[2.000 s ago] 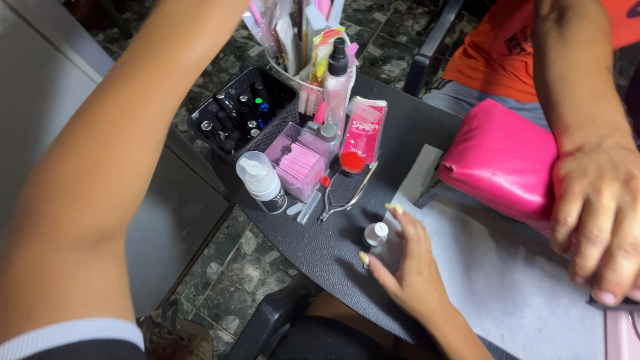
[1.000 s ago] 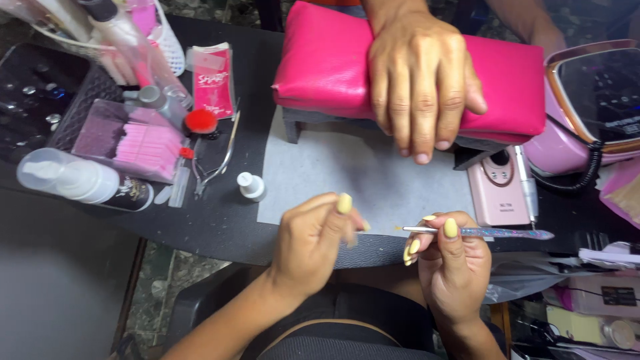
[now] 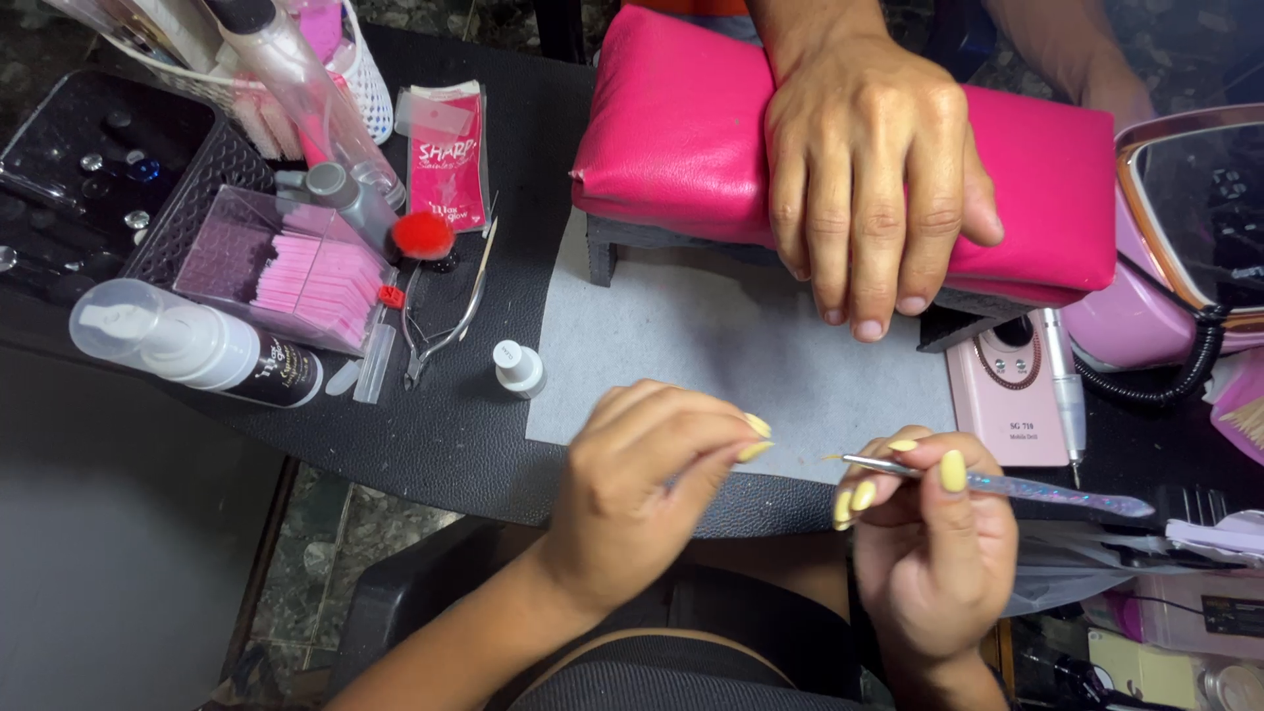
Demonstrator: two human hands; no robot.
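Note:
My right hand point(image 3: 933, 533) holds a thin nail-art brush point(image 3: 1027, 489) with a glittery handle, its fine tip pointing left. To its left, my left hand point(image 3: 647, 484) is raised over the table's near edge with thumb and index fingertips pinched together; whether anything is between them cannot be told. A small white bottle point(image 3: 519, 370) stands left of that hand, at the edge of a white paper sheet point(image 3: 632, 355). Beyond both hands, another person's hand point(image 3: 874, 188) lies palm down on a pink padded hand rest point(image 3: 681, 128), fingers hanging over its near edge.
At left are a foam pump bottle point(image 3: 197, 346), a clear box of pink pads point(image 3: 316, 276), cuticle nippers point(image 3: 434, 341), a red-topped brush point(image 3: 423, 235) and a black basket of bottles point(image 3: 197, 158). A pink nail drill unit point(image 3: 1017, 405) and a pink-and-gold device point(image 3: 1145, 267) are at right.
My left hand, near the small bottle two seconds ago, is now further right, beside the brush. My right hand has come into view with the brush. The view has shifted.

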